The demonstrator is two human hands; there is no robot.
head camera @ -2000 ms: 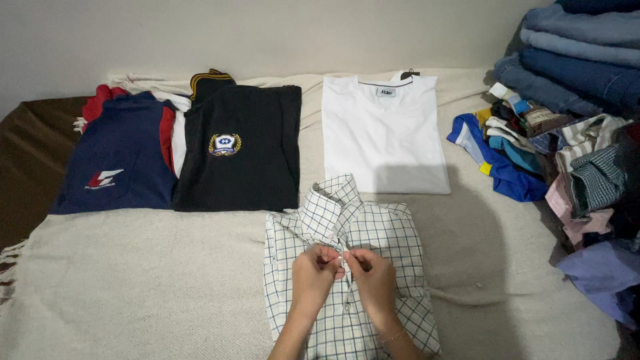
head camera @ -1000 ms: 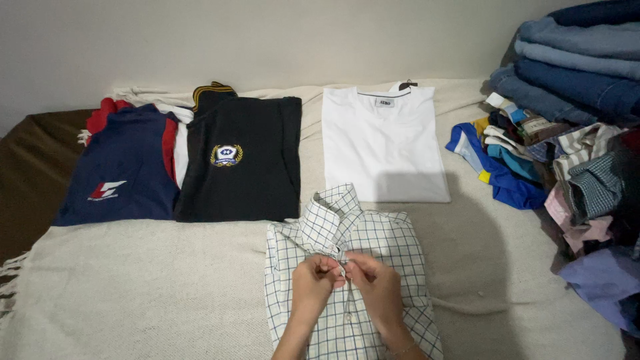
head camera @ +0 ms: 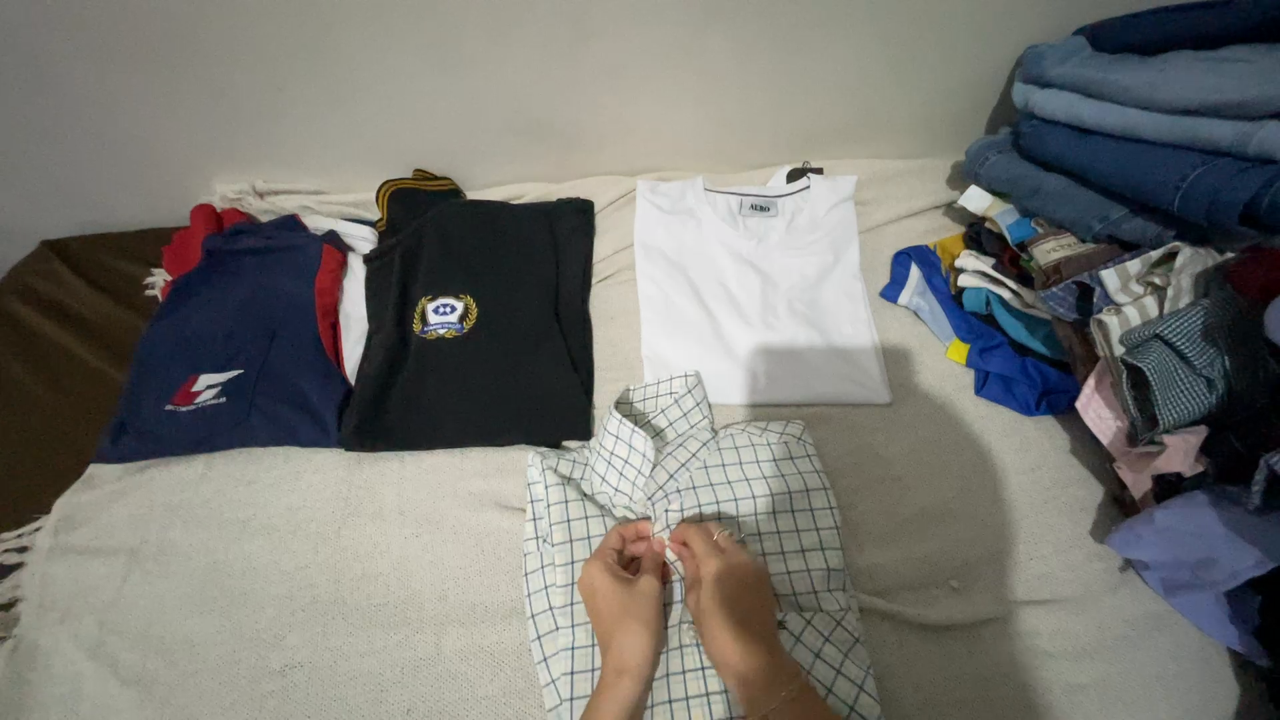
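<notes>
A white checked collared shirt (head camera: pixel 800 520) lies front side up on a cream woven cover, its collar (head camera: pixel 625 450) pointing toward the wall. Both hands meet at the shirt's front opening, below the collar. My left hand (head camera: pixel 625 590) pinches one side of the placket between thumb and forefinger. With a ring on one finger, my right hand (head camera: pixel 725 600) pinches the placket just beside it, the fingertips nearly touching. The fingers largely hide the button and buttonhole there. A small button (head camera: pixel 689 632) shows lower on the placket.
Behind the shirt lie a folded navy garment (head camera: pixel 235 340), a folded black shirt (head camera: pixel 480 330) and a folded white T-shirt (head camera: pixel 750 290). At the right are stacked folded jeans (head camera: pixel 1150 90) above a loose heap of mixed clothes (head camera: pixel 1170 360). A brown cloth (head camera: pixel 60 330) lies at the left; a wall rises behind.
Both hands stay pinched at the shirt's placket, with only small shifts of the fingers. The folded clothes have not moved.
</notes>
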